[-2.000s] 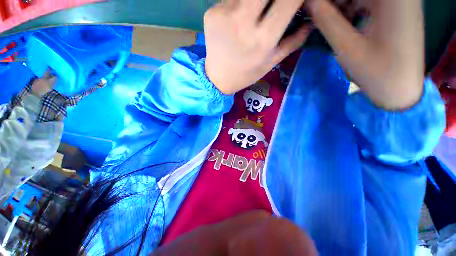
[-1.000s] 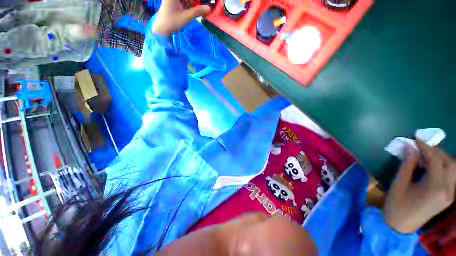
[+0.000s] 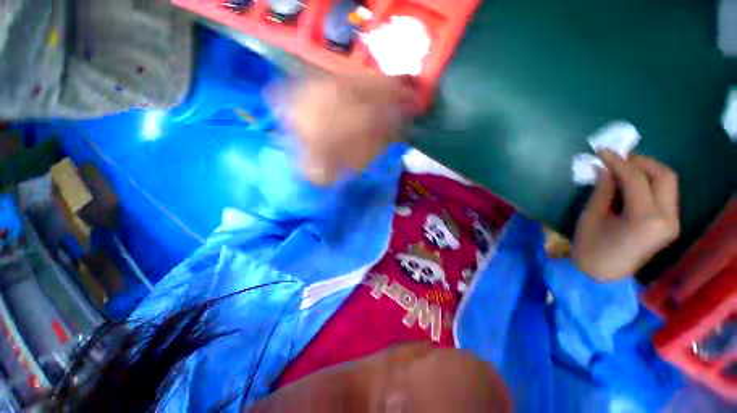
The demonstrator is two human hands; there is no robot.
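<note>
My right hand (image 3: 629,211) is at the right above the dark green bench (image 3: 517,97), pinching a crumpled white tissue (image 3: 612,141) between thumb and fingers. My left hand (image 3: 335,125) is badly blurred, below and partly over the near edge of a red tray (image 3: 444,50); whether it holds anything cannot be told. The tray, cut off by the top edge, has pockets with round dark units (image 3: 338,31). An orange tab (image 3: 360,14) shows by one of them. A bright white glare covers the corner pocket.
Another red tray (image 3: 696,331) is at the lower right edge. White pieces (image 3: 732,114) lie on the bench at the far right. A person in light spotted clothing (image 3: 121,68) is at upper left. Cardboard boxes (image 3: 71,189) and rack-like bars are at far left, beside blue floor.
My left hand has moved from the tray's far left side down and right, towards my body. The view has shifted, bringing the right-hand tray into sight. My right hand still holds the tissue.
</note>
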